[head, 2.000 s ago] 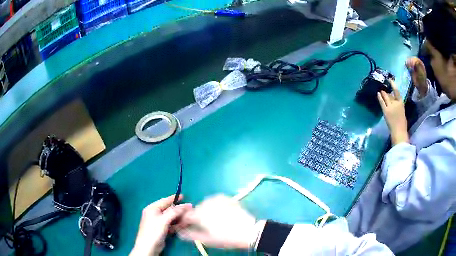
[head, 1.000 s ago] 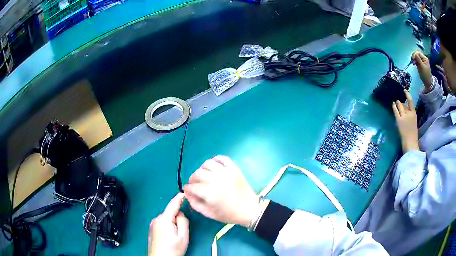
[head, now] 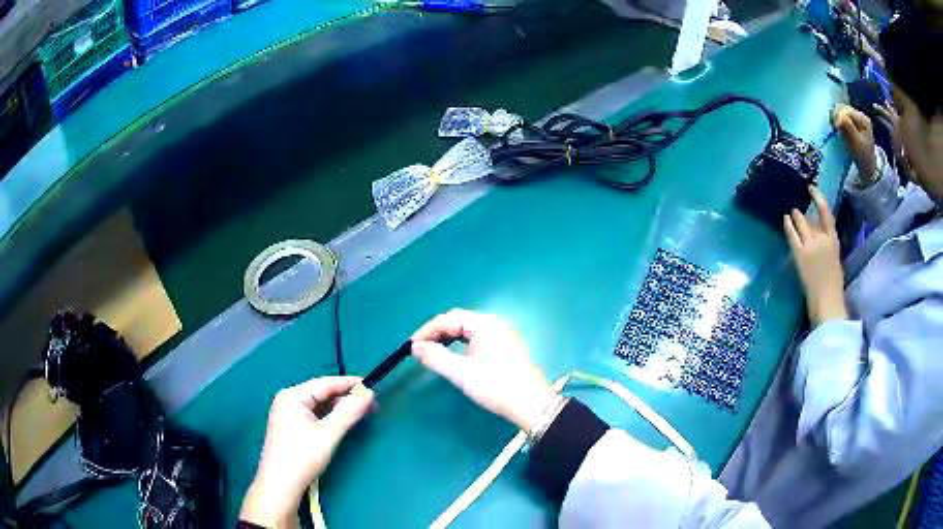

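The tape roll [head: 291,278], a flat cream-tan ring, lies at the bench's grey edge. A thin black strip runs from it down to my left hand [head: 310,429]. A short black adhesive strip [head: 389,364] is stretched between my hands. My left hand pinches its lower end between thumb and fingertips. My right hand [head: 481,362] pinches its upper end. A cream backing strip [head: 484,477] trails under my right wrist and across the bench. Two open black corded units [head: 178,486] lie at the lower left, with thin wires showing.
A cardboard sheet [head: 145,294] lies at left. A sheet of small dark pieces [head: 688,329] lies at right. Coiled power cords [head: 579,150] with plastic-wrapped ends [head: 432,181] lie at the back. A neighbour's hands [head: 819,248] work at another black unit [head: 778,184]. Crates [head: 83,52] stand beyond the conveyor.
My hands have moved apart, and a short black strip now shows stretched between them. The neighbour keeps a hand at the other unit. The view has shifted slightly.
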